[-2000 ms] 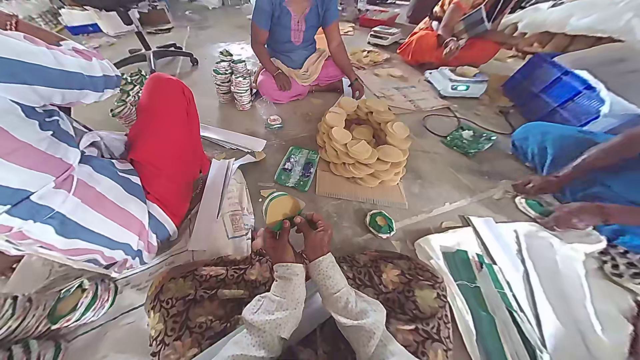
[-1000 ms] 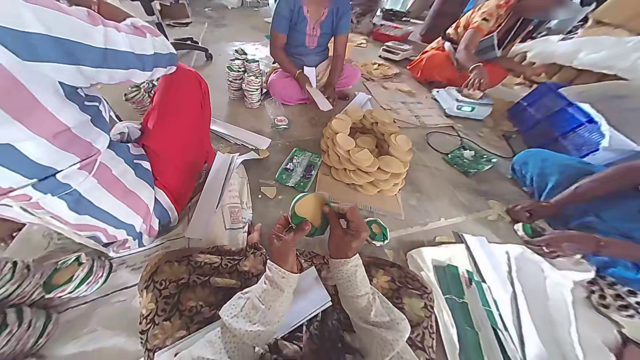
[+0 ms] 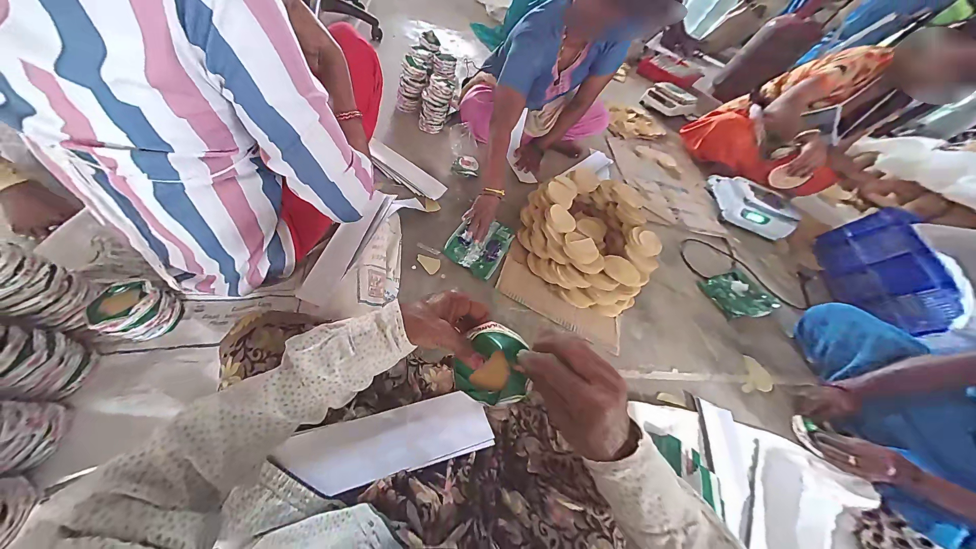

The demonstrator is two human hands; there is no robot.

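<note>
Between my two hands is a round green-and-white printed packet (image 3: 492,364) with a tan disc showing through its middle. My left hand (image 3: 446,328) grips its upper left side, thumb over the face. Fingertips of my right hand (image 3: 576,381) pinch its right edge. Below the packet, a folded white paper strip (image 3: 389,442) lies across the patterned cloth (image 3: 534,480) on my lap. Ahead, a ring of stacked thin tan discs (image 3: 583,244) stands on a piece of cardboard (image 3: 560,313). Left of it lie green printed sheets (image 3: 479,248), touched by a co-worker's hand.
Stacks of finished-looking round packets (image 3: 38,328) stand at the far left, more stacks (image 3: 431,84) behind. Co-workers sit to the left, ahead and right. A blue plastic crate (image 3: 888,267) and a weighing scale (image 3: 755,206) are at the right. White sheets (image 3: 785,465) lie at the lower right.
The co-worker ahead has leaned forward and reached a hand onto the green sheets. The striped-shirted co-worker has shifted. My hands still hold the round packet. The view has turned.
</note>
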